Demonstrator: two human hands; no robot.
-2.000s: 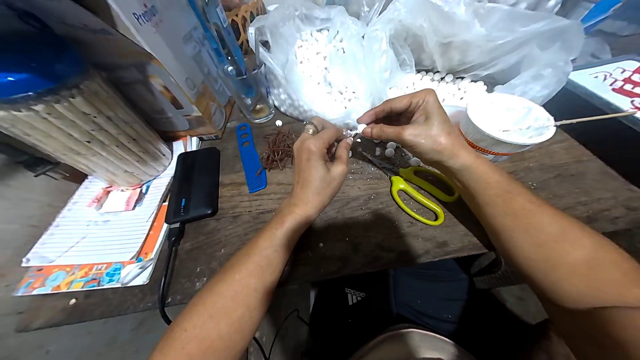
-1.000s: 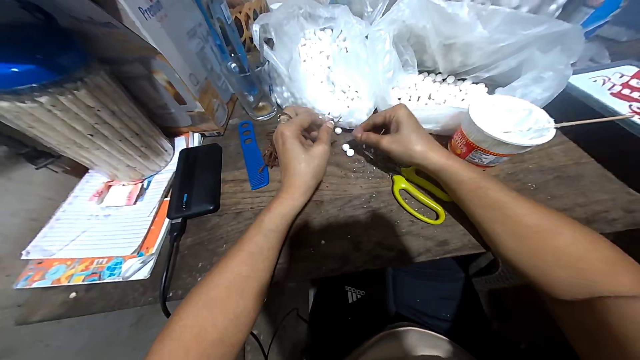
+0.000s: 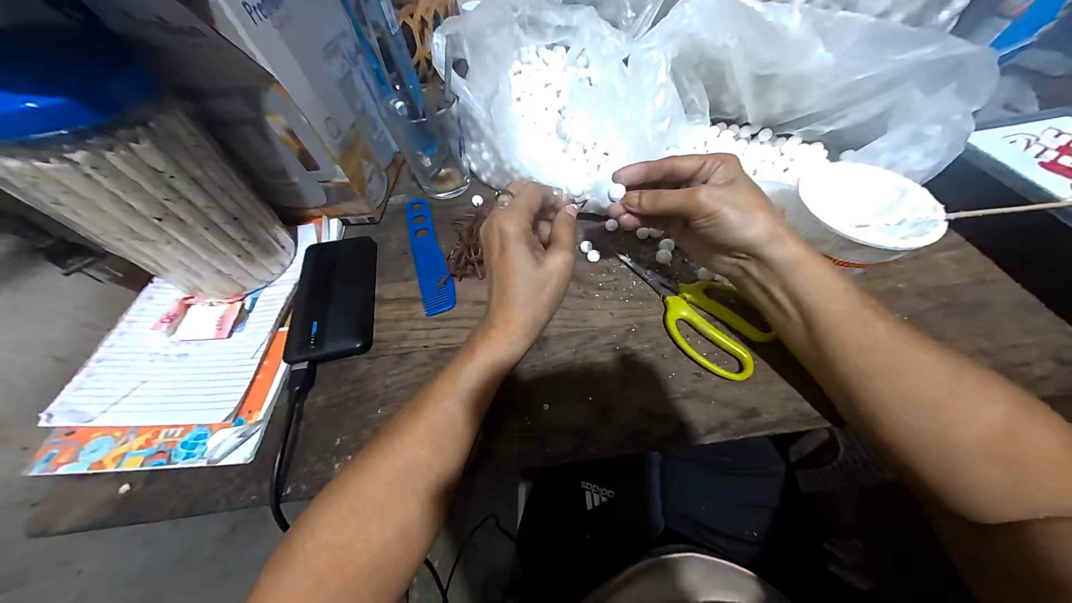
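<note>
My right hand (image 3: 699, 201) pinches a small white ball (image 3: 617, 192) between thumb and fingers, in front of the plastic bags. Beside it, my left hand (image 3: 532, 243) has its fingertips closed on something small and thin, perhaps a brown strand; a white bit shows at the tip. Several loose white balls (image 3: 664, 250) lie on the wooden table below the hands. Yellow-handled scissors (image 3: 708, 327) rest near my right wrist. Left of my left hand are a bundle of brown strands (image 3: 467, 249) and a blue plastic comb (image 3: 430, 260).
Open plastic bags (image 3: 578, 117) of white balls stand behind. A tub of white paste (image 3: 871, 205) with a stick (image 3: 1009, 210) is at right. At left are a drinking glass (image 3: 440, 159), a black power bank (image 3: 332, 300) with cable, papers (image 3: 167, 368) and a blue-topped container (image 3: 159, 201).
My left hand reached toward the brown strands one second ago and is now near the bags, fingertips together. My right hand has risen slightly, a white ball now plain in its fingers.
</note>
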